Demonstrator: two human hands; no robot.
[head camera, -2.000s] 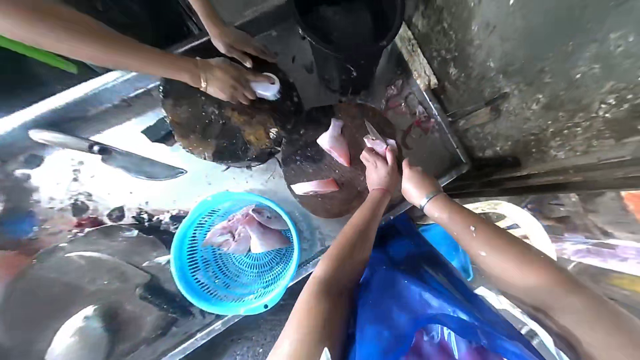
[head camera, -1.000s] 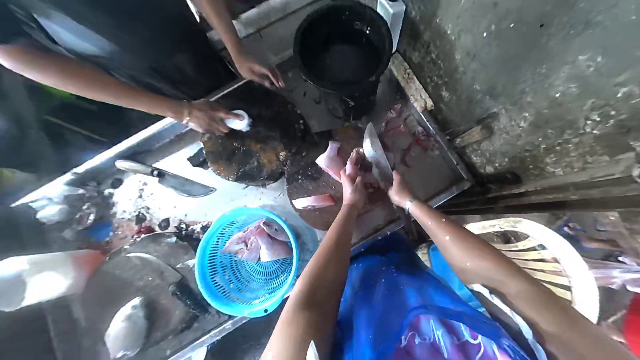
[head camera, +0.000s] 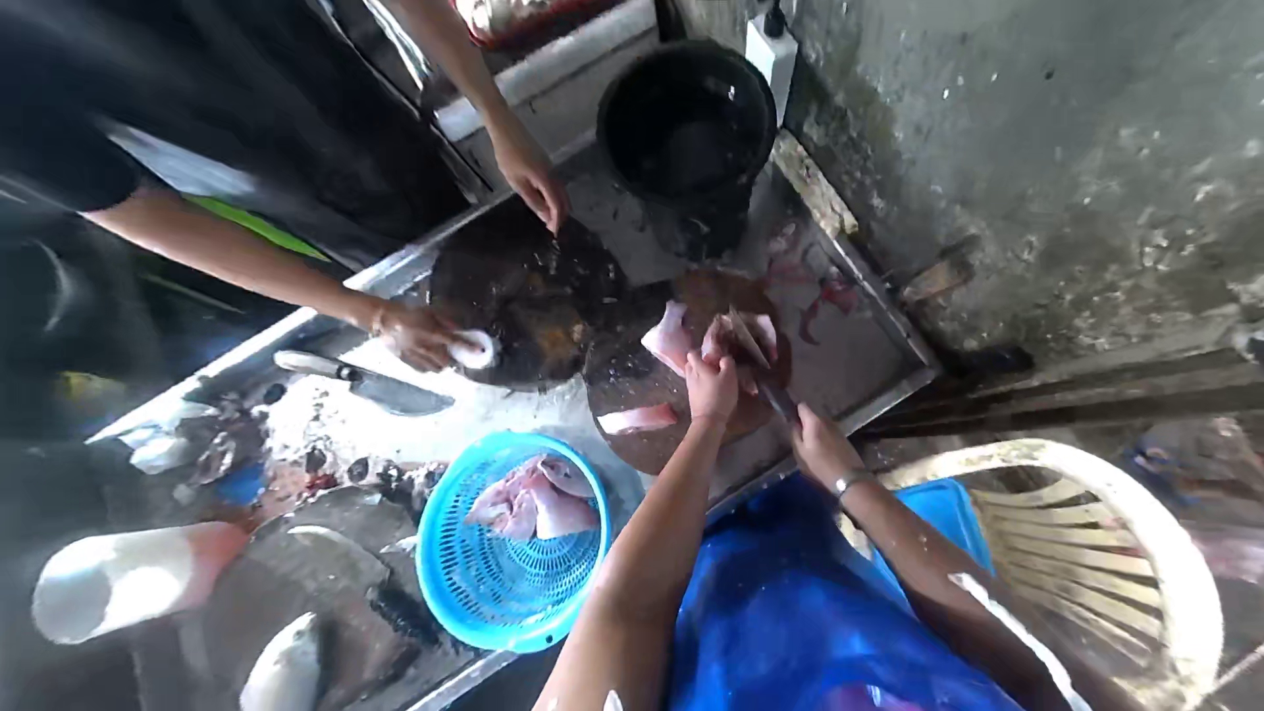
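Note:
My right hand (head camera: 825, 449) is closed on the handle of a knife (head camera: 755, 351), whose blade lies against a piece of raw fish (head camera: 726, 341). Pressed to the near side of that piece is my left hand (head camera: 711, 385), its fingers on the flesh. Both are over a round chopping board (head camera: 632, 454). Another pale pink fish piece (head camera: 670, 339) rests just left of my left hand, and a flat strip of fish (head camera: 639, 420) lies nearer the board's left side. A blue plastic colander (head camera: 430, 553) holds several fish pieces (head camera: 538, 499).
A co-worker's hand (head camera: 420, 336) holds a white object (head camera: 474, 350) at a second, dark round board (head camera: 523, 296). A black bucket (head camera: 686, 123) stands beyond. Another knife (head camera: 365, 383) lies at left, near a whole fish (head camera: 283, 667). A plastic chair (head camera: 1071, 528) is at right.
My knife has come down from beside the fish onto it since one second ago. The co-worker's two hands have moved apart since two seconds ago. The view has shifted.

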